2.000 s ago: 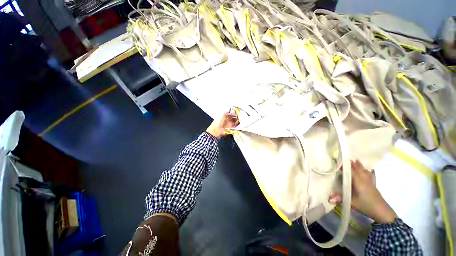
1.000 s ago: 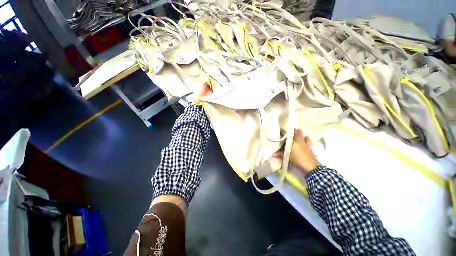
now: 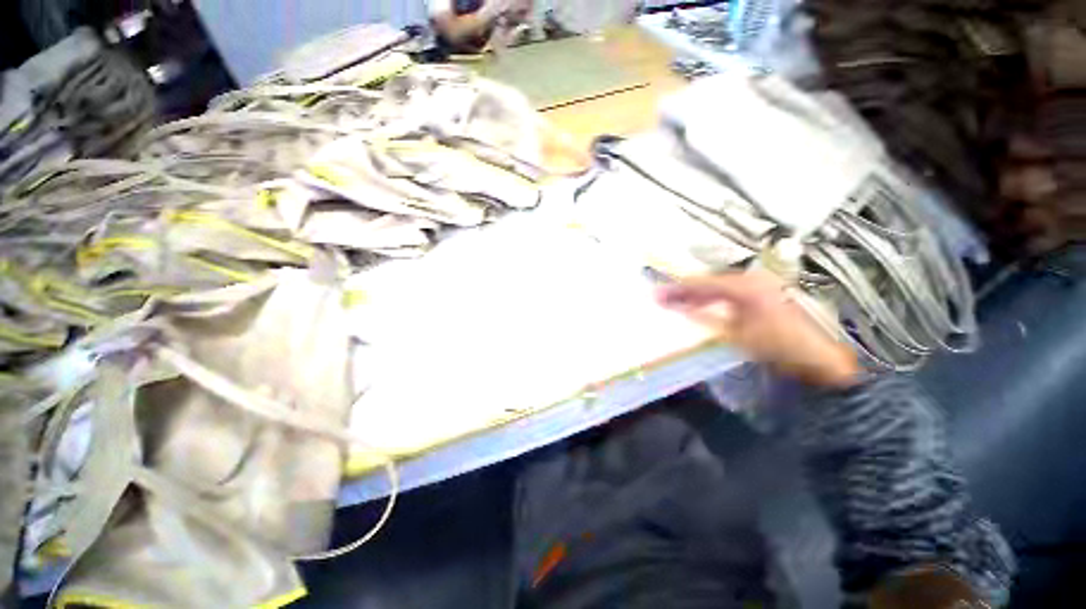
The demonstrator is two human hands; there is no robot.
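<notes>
A beige tote bag [image 3: 238, 416] lies over the table's front edge at the left, its loop handles loose and a yellow edge at its lower end. My right hand [image 3: 762, 321] is over the right part of the white table [image 3: 476, 321], beside a stack of beige bags [image 3: 774, 155]. The hand is blurred, its fingers pointing left. A small dark spot shows near the fingertips; whether the fingers hold anything cannot be told. My left hand is out of the picture.
Overlapping beige bags with yellow edges [image 3: 405, 179] fill the back left. Handles [image 3: 893, 286] hang off the right stack. A green mat [image 3: 560, 71] lies at the back, near what looks like another person's hand [image 3: 465, 22]. Brown piles [image 3: 953, 95] stand far right.
The view has swung right. The bag that both hands were on now lies at the left, out of my right hand. My right hand has moved to the right-hand stack; my left has left view.
</notes>
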